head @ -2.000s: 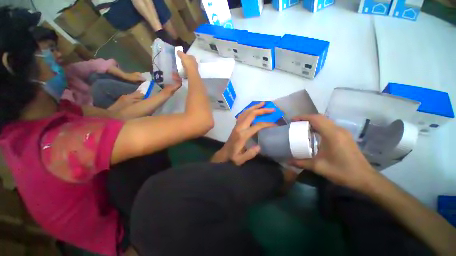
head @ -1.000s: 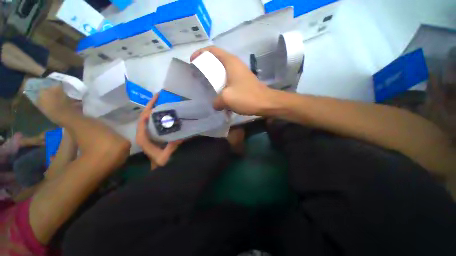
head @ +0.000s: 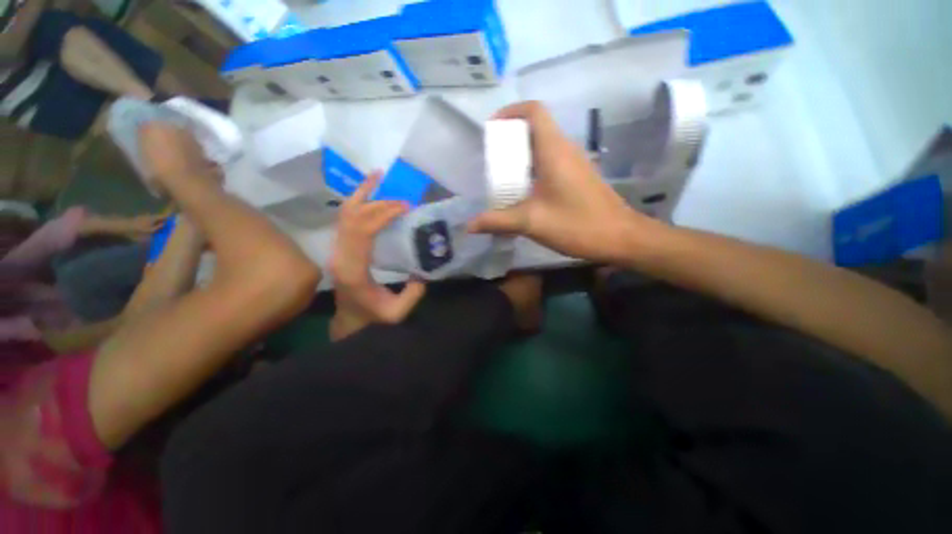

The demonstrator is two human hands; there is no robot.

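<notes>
A clear plastic sleeve (head: 459, 232) with a black square part inside and a white collar (head: 507, 163) at its right end is held low over the table edge. My right hand (head: 569, 193) grips it by the collar end. My left hand (head: 367, 256) is curved round its left end, with thumb and fingers apart; whether it touches is unclear. Behind it stands an open carton with a raised grey flap (head: 447, 141) and a blue panel (head: 403, 184). The carton's lower part is hidden by the sleeve and hands.
Another open carton (head: 626, 63) at the right holds a clear sleeve with a white collar (head: 685, 125). Closed blue-topped cartons (head: 449, 52) stand behind. An open carton (head: 303, 141) is at the left, near a seated person's arm (head: 209, 261). A blue box end (head: 887, 221) lies far right.
The view has swung. The sleeve has turned from its collar facing right to its black part showing, and lately stands more tilted. The neighbour's hand has moved left with its sleeve.
</notes>
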